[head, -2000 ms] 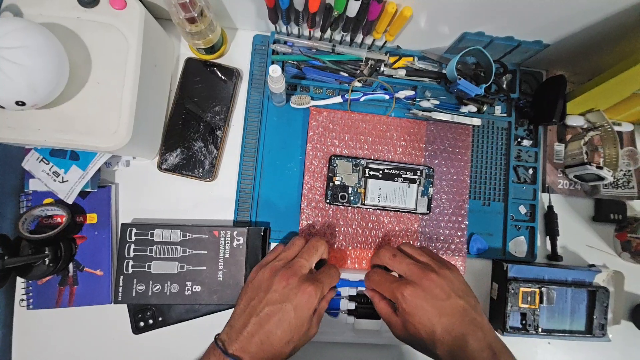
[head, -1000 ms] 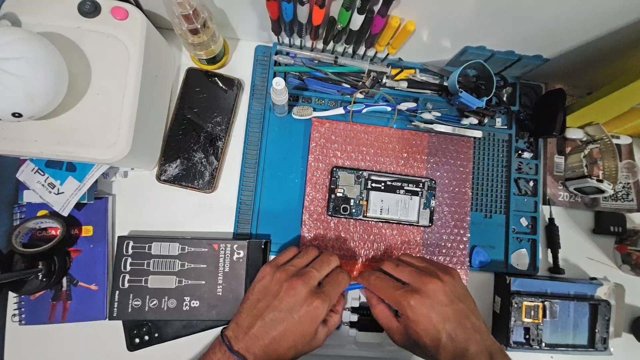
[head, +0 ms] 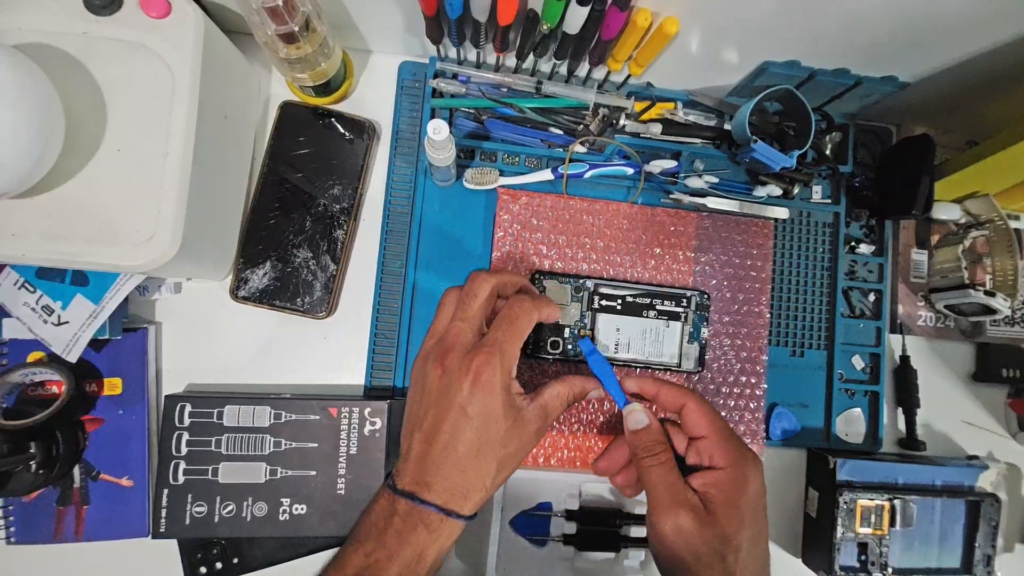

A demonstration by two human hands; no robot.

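Observation:
An opened smartphone [head: 620, 320] lies on a sheet of red bubble wrap [head: 596, 232], its circuit board and battery exposed. My right hand [head: 680, 456] grips a blue plastic pry tool [head: 604, 372] between thumb and fingers, with its flat tip at the board beside the battery's left edge. My left hand [head: 488, 376] is curved around the phone's left end, fingers at the board and camera area; its thumb reaches near the pry tool. Whether that hand grips the phone is hard to tell, as the fingers hide its corner. The bubble wrap rests on a blue repair mat [head: 440, 296].
Tweezers [head: 728, 206], a toothbrush [head: 560, 172] and a small bottle [head: 441, 152] lie beyond the phone. A cracked phone [head: 304, 212] and screwdriver-set box [head: 268, 468] are at left. Screwdrivers [head: 600, 528] and a blue pick [head: 532, 524] sit near me; a phone frame [head: 916, 532] is at right.
Both hands were together at the bubble wrap's near edge; they have moved up to the phone. The blue pry tool now shows in my right hand. The screwdrivers near me are more exposed.

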